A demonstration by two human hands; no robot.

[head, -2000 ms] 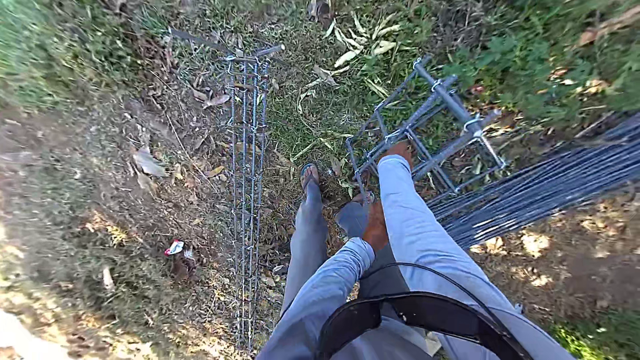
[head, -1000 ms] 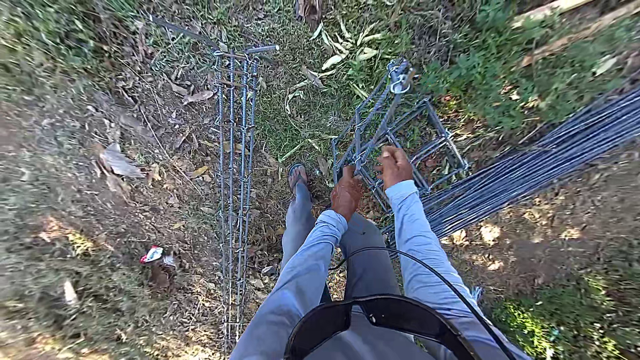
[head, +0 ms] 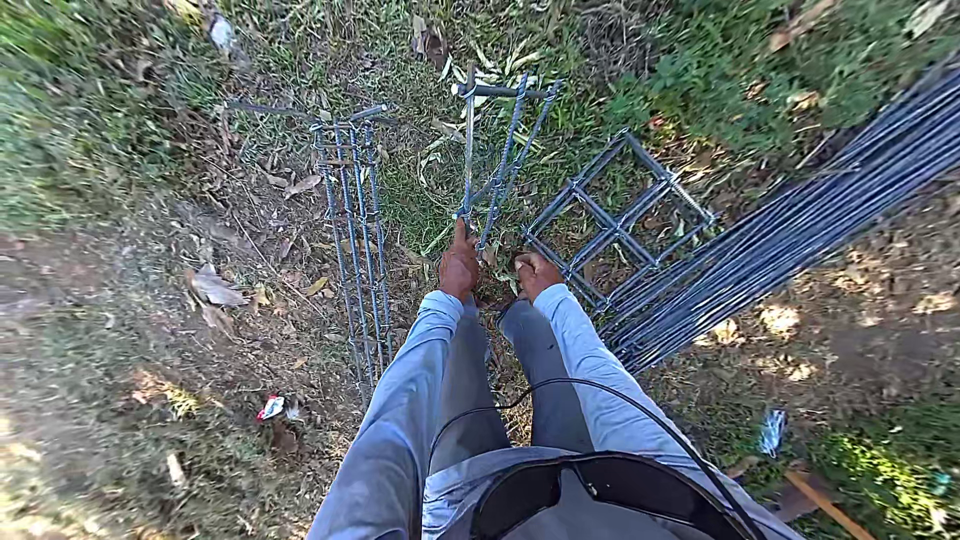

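My left hand (head: 459, 266) is at the near end of a narrow steel rebar frame (head: 495, 180), its fingers around a bar there. That frame has a short crossbar at its far end and stretches away from me. My right hand (head: 536, 276) is a curled fist beside the left corner of a square rebar grid (head: 616, 225); whether it holds anything is hidden. Wire ties show at the grid's crossings. To the left stands or lies a long rebar cage (head: 356, 240) with several ribbed bars and closely spaced ties.
A thick bundle of long steel bars (head: 795, 217) runs from beside my right forearm to the upper right. Dry leaves (head: 216, 287) and a red and white wrapper (head: 271, 407) lie on the ground at left. A black cable (head: 555, 381) loops across my lap.
The narrow frame now reaches out to the left of the square grid, where before the bars overlapped. My hands, close together a second ago, are farther apart.
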